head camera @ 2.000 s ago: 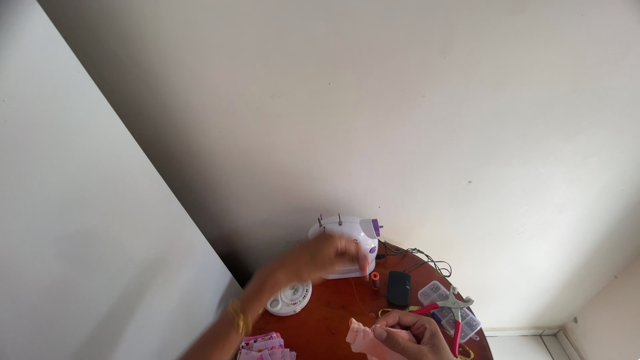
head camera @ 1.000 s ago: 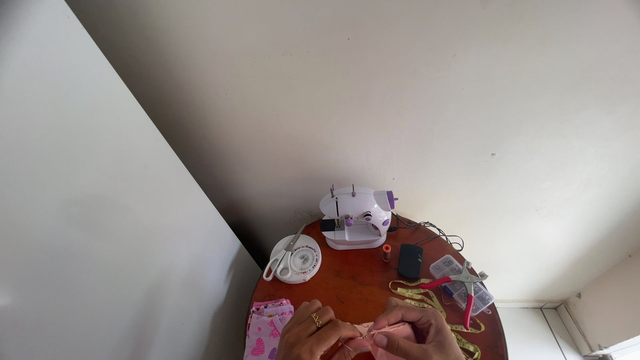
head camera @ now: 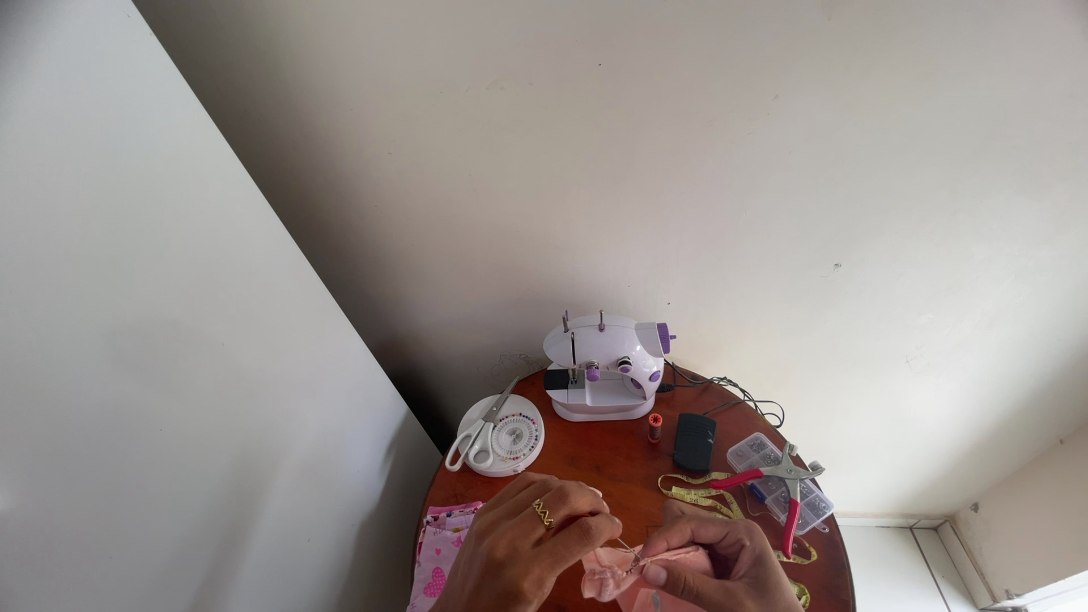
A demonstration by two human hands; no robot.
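Note:
At the bottom centre, my right hand [head camera: 718, 557] pinches a piece of peach fabric [head camera: 608, 578] between thumb and fingers. My left hand [head camera: 535, 540], with a gold zigzag ring, is just left of it, thumb and forefinger closed together at a thin strand that runs to the fabric's edge. Whether a needle is in those fingers cannot be told. Beyond the hands stands a white and purple mini sewing machine [head camera: 605, 365]. A small spool of orange-red thread [head camera: 654, 427] is upright in front of it.
White-handled scissors [head camera: 489, 429] lie on a round white pin case [head camera: 529, 450] at left. Printed pink fabric [head camera: 438, 552] is stacked nearer. At right are a black foot pedal [head camera: 695, 442], yellow measuring tape [head camera: 701, 493], red-handled pliers [head camera: 792, 484] and a clear compartment box [head camera: 756, 455]. Behind rises a wall [head camera: 680, 170].
My left hand was raised before the sewing machine two seconds ago; it has come down beside my right hand at the fabric. The view has shifted somewhat.

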